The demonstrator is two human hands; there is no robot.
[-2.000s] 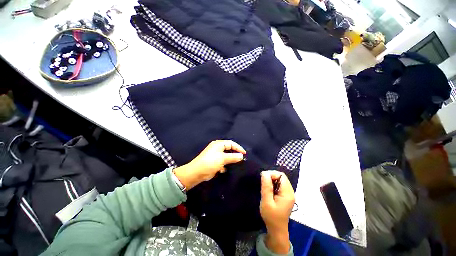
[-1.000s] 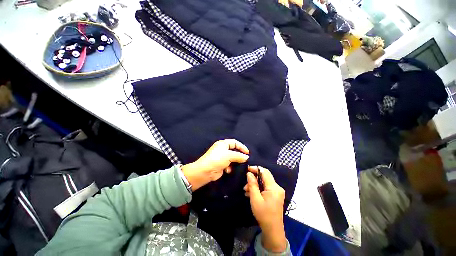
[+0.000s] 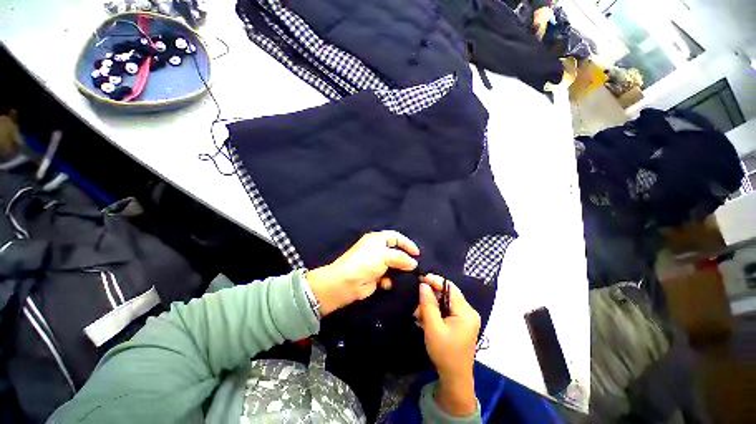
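A dark navy quilted vest (image 3: 356, 174) with gingham lining (image 3: 264, 203) lies across the table, its near edge over the lap. My left hand (image 3: 361, 269) pinches the vest edge. My right hand (image 3: 449, 323) is close beside it at the same edge, fingertips nearly touching the left ones. A small dark tool, perhaps thread snips (image 3: 445, 298), stands upright in my right hand. Needle and thread at the fingertips are too small to make out. Small pale dots, perhaps snaps (image 3: 379, 324), show on the vest below my left hand.
A blue oval tray (image 3: 178, 93) with black-and-white round pieces and a red strip stands at upper left. Loose dark thread (image 3: 217, 137) lies beside it. More vests (image 3: 365, 37) lie beyond. A phone (image 3: 547, 351) is at the right table edge. Dark garments (image 3: 663, 161) are heaped right.
My right hand has moved left to the vest edge from its spot apart two seconds ago, and since one second ago has shifted slightly right. The view has shifted slightly.
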